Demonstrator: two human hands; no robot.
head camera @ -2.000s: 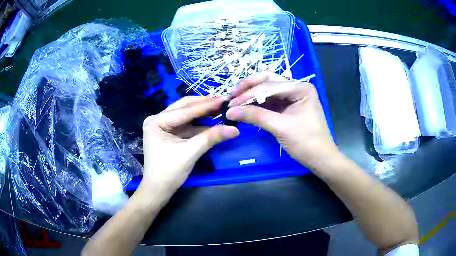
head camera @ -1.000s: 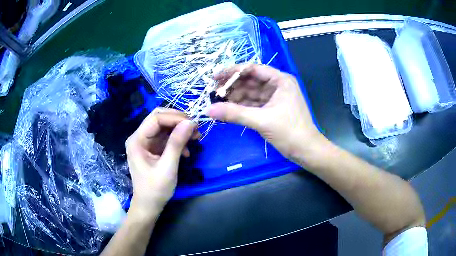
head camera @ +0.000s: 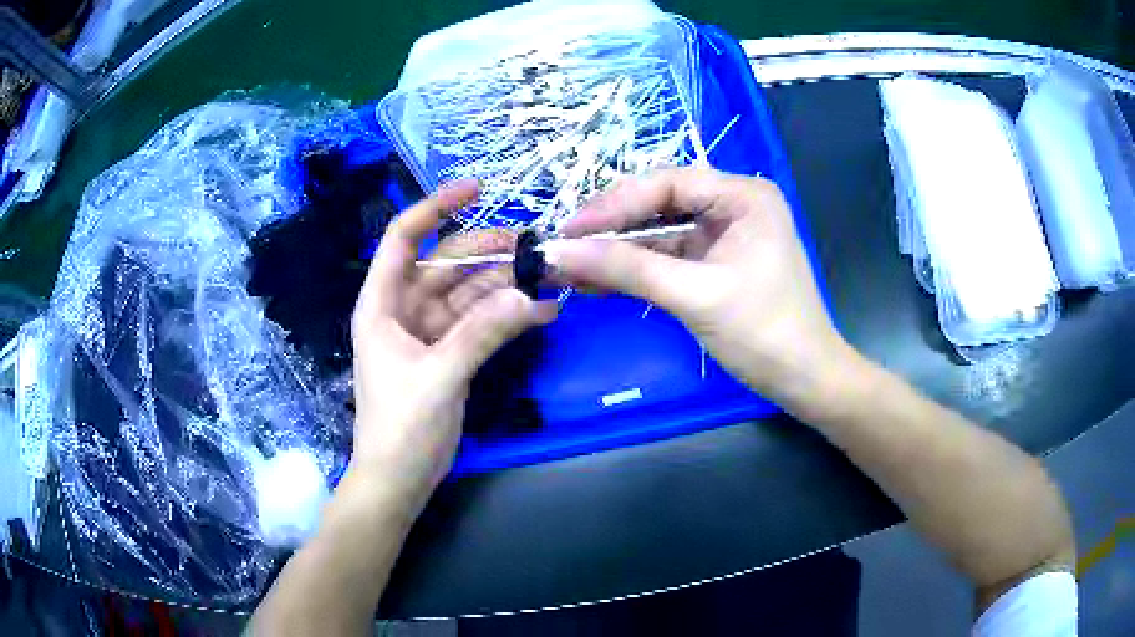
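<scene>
A small black piece (head camera: 530,263) is held between my two hands over the blue tray (head camera: 697,396). A thin white stem (head camera: 641,233) shows on its right side, between the fingers of my right hand (head camera: 734,268). A thin white end (head camera: 463,260) sticks out on its left side. My left hand (head camera: 417,336) has its thumb at the black piece's lower edge and its index finger raised. My right thumb and fingers pinch at the black piece. Whether the two white parts are one stem is hidden.
An open clear tub (head camera: 417,112) heaped with white stems (head camera: 560,118) stands on the tray's far part. A heap of black pieces (head camera: 317,255) and a crumpled clear bag (head camera: 137,324) with a white lump (head camera: 290,495) lie left. Long frosted containers (head camera: 977,212) lie right.
My hands have come together around the black piece. The white stem in my right hand has turned from slanted to nearly level, and a white end now shows on the left. The view has shifted slightly.
</scene>
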